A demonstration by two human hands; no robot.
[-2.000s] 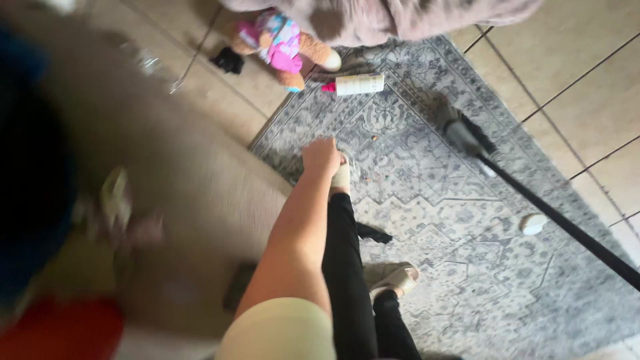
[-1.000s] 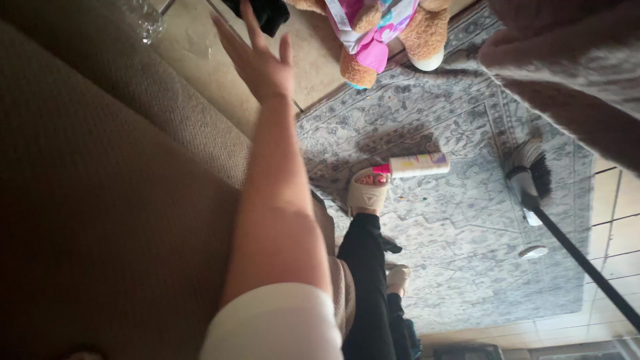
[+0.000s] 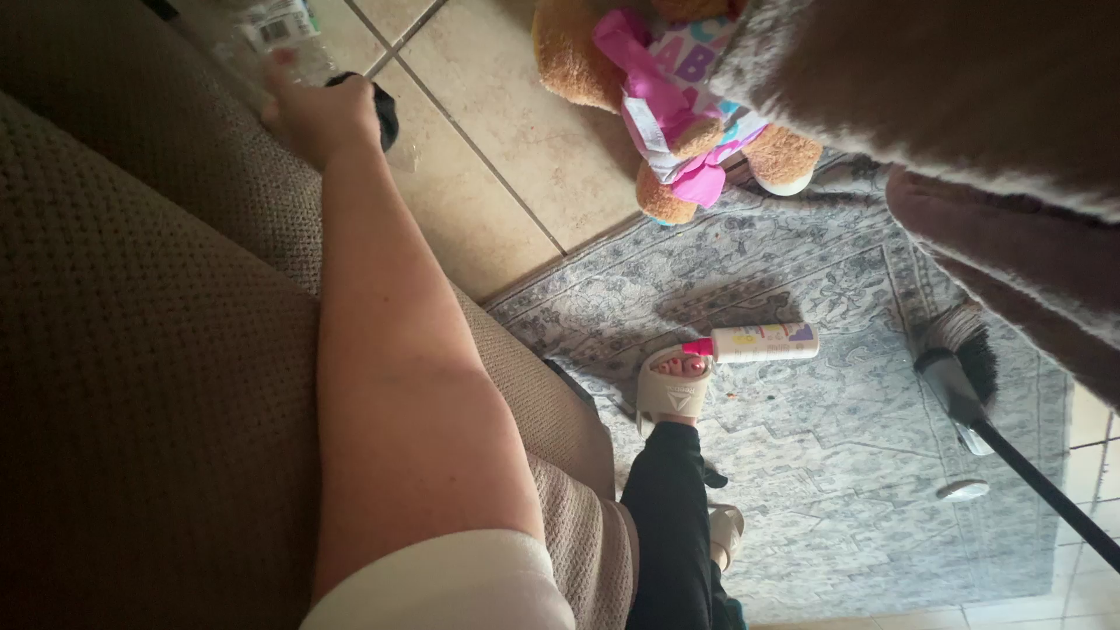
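Note:
My left hand [image 3: 324, 118] reaches to the upper left beside the couch, its fingers curled around a bunched black cloth item [image 3: 385, 118]. Just past the fingers lies a clear plastic bottle [image 3: 280, 31] with a label, blurred; contact with it cannot be told. My right hand is outside the view. A plush bear [image 3: 604, 61] in pink and patterned clothing lies on the tiles and rug edge. A white bottle with a pink nozzle [image 3: 761, 342] lies by my sandaled foot [image 3: 674, 385]. At the right, a broom [image 3: 958, 385] rests its bristles near the rug.
The woven-fabric couch [image 3: 131, 350] fills the left side. Gray plush fabric [image 3: 945, 96] hangs across the upper right. A patterned rug [image 3: 831, 455] covers part of the tiled floor [image 3: 481, 157]. A small white round object [image 3: 962, 490] lies near the broom.
My left hand has gone from above the rug to the floor beside the couch and has closed on the black item. That item is now farther from the bear and nearer the clear bottle.

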